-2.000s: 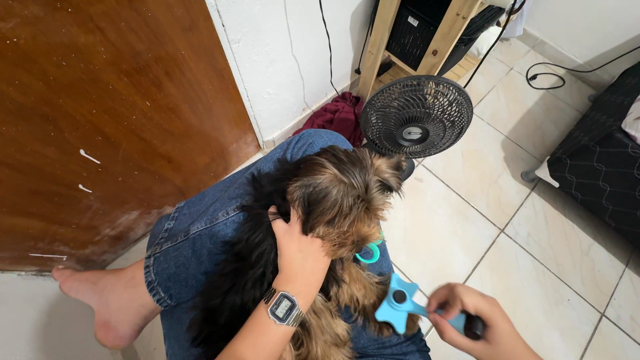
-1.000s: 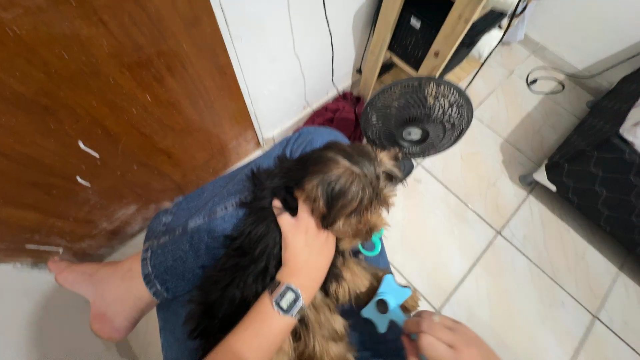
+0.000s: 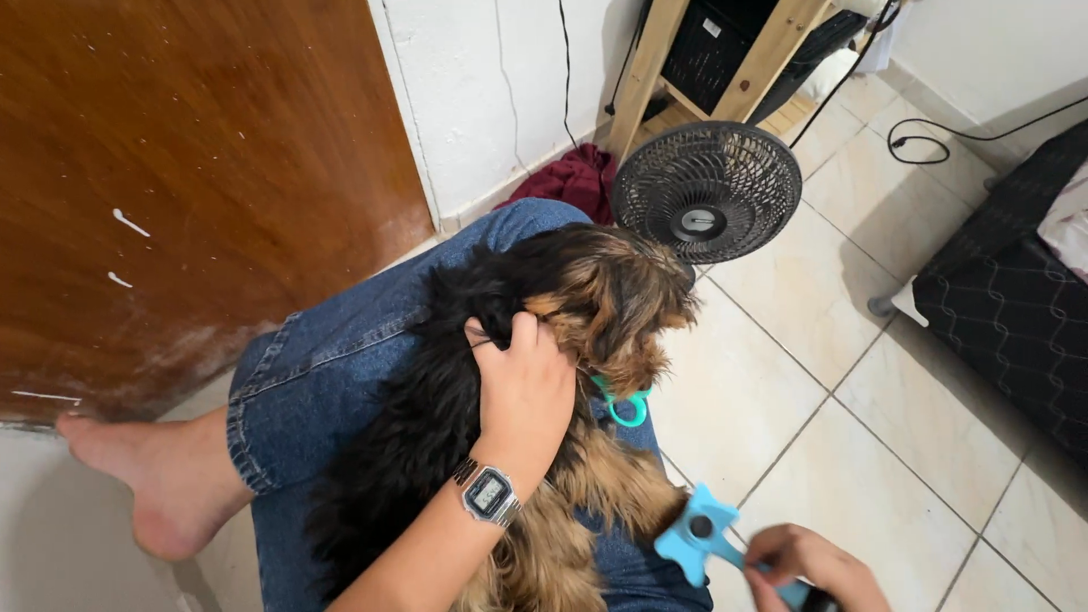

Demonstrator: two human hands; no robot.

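A long-haired black and tan dog lies across the lap on blue jeans. My left hand, with a digital watch on the wrist, rests on the fur at the dog's neck, its fingers partly sunk in the hair. At the lower right, my right hand grips the handle of a light-blue pet grooming brush. The brush head is at the end of the dog's tan foreleg; its working face is hidden. Teal scissor handles show below the dog's muzzle, the rest being hidden.
A black fan stands just beyond the dog's head. Behind it are a wooden shelf frame and a dark red cloth. A brown wooden door is at left. On the right, a black fabric bed base stands on the tiled floor.
My right hand and the brush moved slightly left by one second ago, then back right. My left hand has stayed on the dog's neck.
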